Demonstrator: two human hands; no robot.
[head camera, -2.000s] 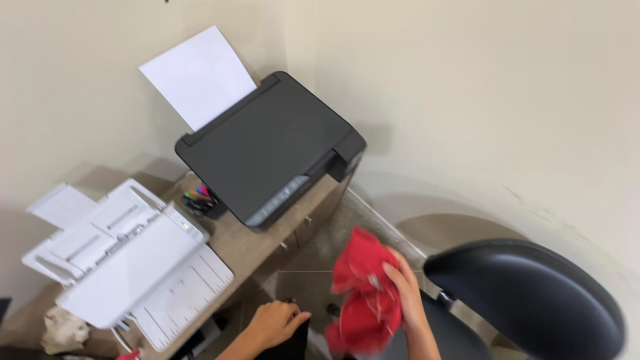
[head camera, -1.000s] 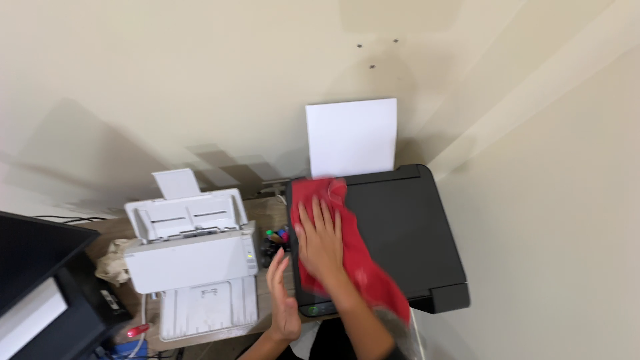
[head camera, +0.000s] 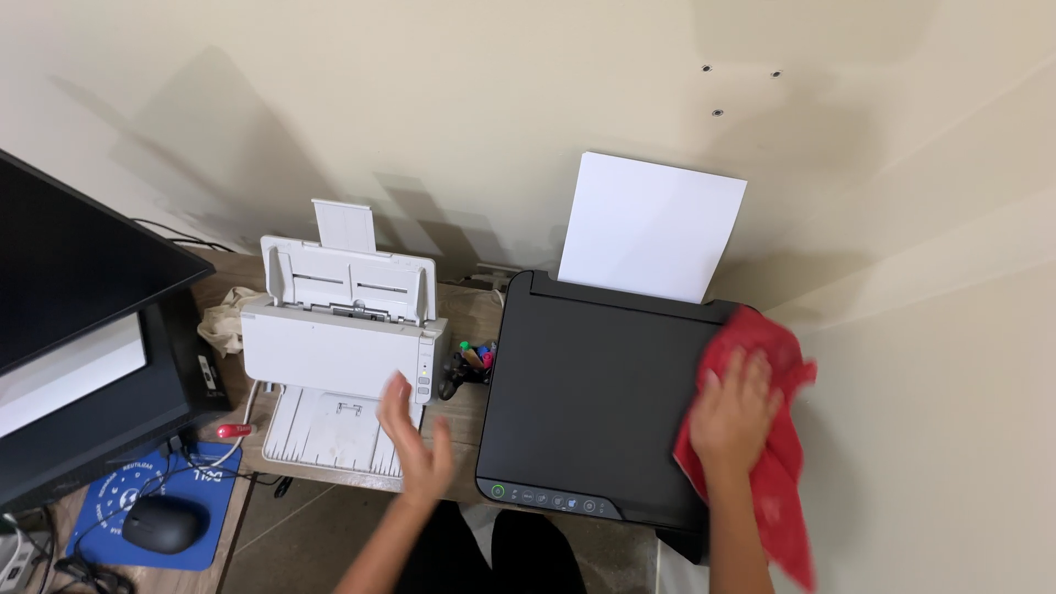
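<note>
Under my right hand (head camera: 734, 412) a red cloth (head camera: 775, 478) lies pressed on the right edge of a black printer's lid (head camera: 594, 396), with its lower end hanging past the side. The fingers are spread flat over the cloth, and both are slightly blurred. White paper (head camera: 652, 227) stands upright in the printer's rear feed. My left hand (head camera: 421, 450) is raised with its fingers apart, holding nothing, in front of the white document scanner (head camera: 338, 351) and left of the printer.
Pens and markers (head camera: 474, 363) stand between scanner and printer on the wooden desk (head camera: 462, 421). At left are a monitor (head camera: 74, 264), a beige cloth (head camera: 227, 322), cables, a red USB stick (head camera: 235, 431), and a black mouse (head camera: 165, 524) on a blue mouse pad (head camera: 210, 540). Walls stand behind and right.
The red cloth, held in the air beside the printer at first, was on the lid's left side one second ago. My right hand has since moved it to the lid's right edge. The view has swung.
</note>
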